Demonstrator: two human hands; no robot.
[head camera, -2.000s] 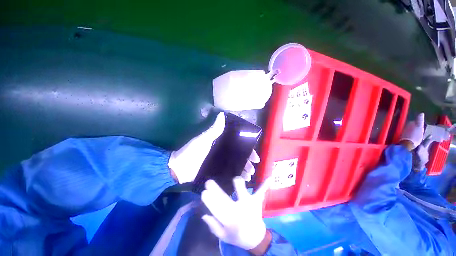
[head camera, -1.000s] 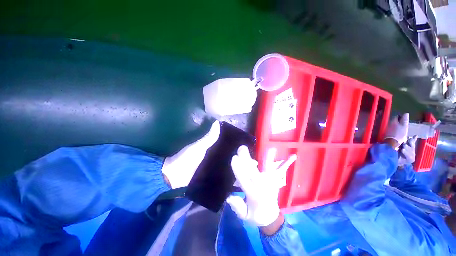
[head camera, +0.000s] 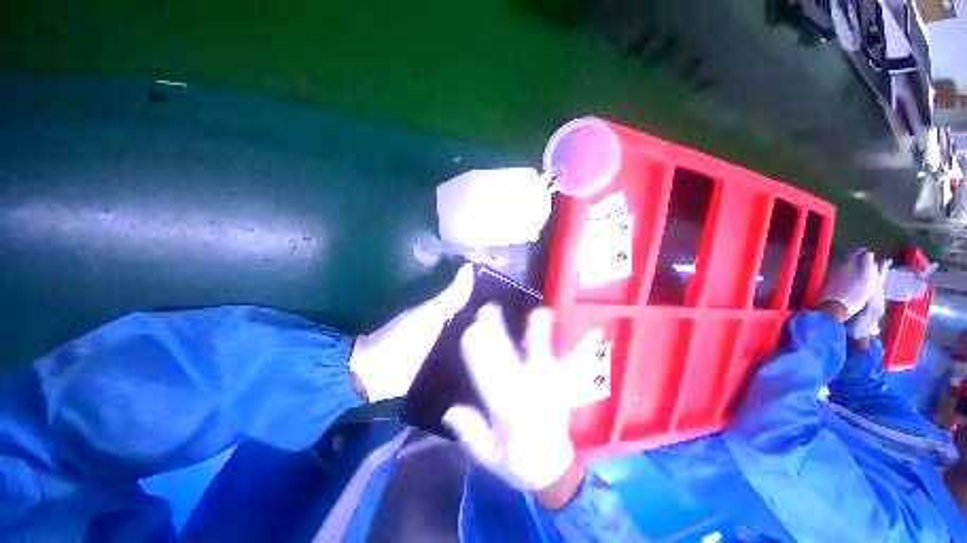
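Observation:
A smartphone (head camera: 437, 371), dark side facing me, is held tilted in front of my body, left of the red tray. My left hand (head camera: 410, 345), in a white glove, grips its left edge with the thumb near the upper corner; its other fingers are hidden. My right hand (head camera: 516, 408), also white-gloved, is spread over the phone's right part and covers it. Its fingers are apart, with the back of the hand towards me. No cloth can be made out in it. Glare blurs both gloves.
The red compartment tray (head camera: 663, 314) holds dark phones and white label sheets (head camera: 607, 242). A white bottle (head camera: 493, 207) with a round translucent lid (head camera: 583, 157) stands at its upper left corner. A neighbour's gloved hands (head camera: 854, 286) and blue sleeves are at right, near another red tray (head camera: 908, 318).
The phone's glossy reflection has gone. My right hand has moved left from the tray's edge to over the phone, while my left hand still holds it. The view has shifted slightly.

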